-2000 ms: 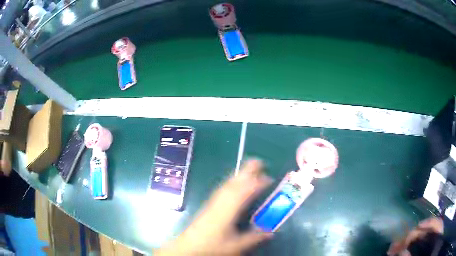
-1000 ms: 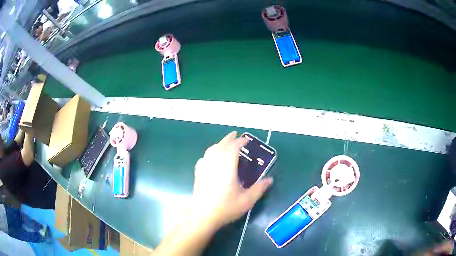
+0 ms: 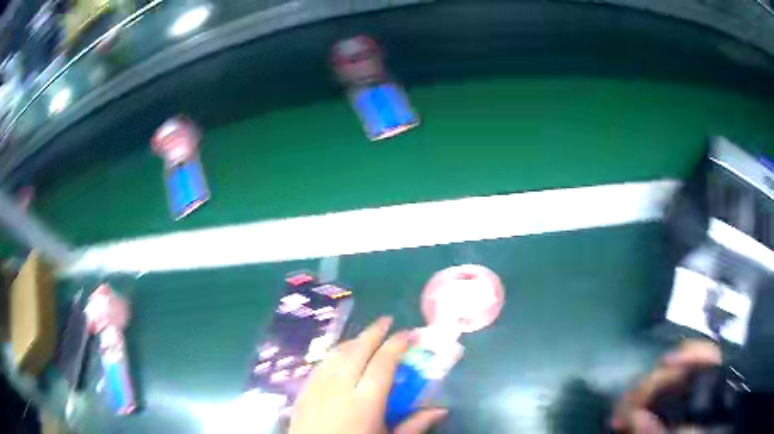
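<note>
An open pink fan (image 3: 462, 298) with a blue battery lies on the dark green bench in front of me. My left hand (image 3: 361, 381) is over its handle, fingers spread along the near-left side and thumb by the lower end; blur hides how firmly it touches. A smartphone (image 3: 297, 335) with a lit screen lies just left of that hand, its lower right part covered. My right hand (image 3: 666, 390), blurred at the lower right, is curled around a dark object, apparently the electric screwdriver (image 3: 717, 398), mostly lost in shadow.
Another open fan (image 3: 110, 347) lies at the bench's left, beside a dark flat device (image 3: 78, 347) and a cardboard box (image 3: 32, 314). Beyond the white rail (image 3: 365, 230), two open fans (image 3: 185, 174) (image 3: 378, 97) are on the green belt. The screw feeder (image 3: 713, 297) stands at right.
The camera view has shifted. My left hand has left the phone and moved onto the near fan's handle. The phone now lies left of the hand, its screen showing bright icons.
</note>
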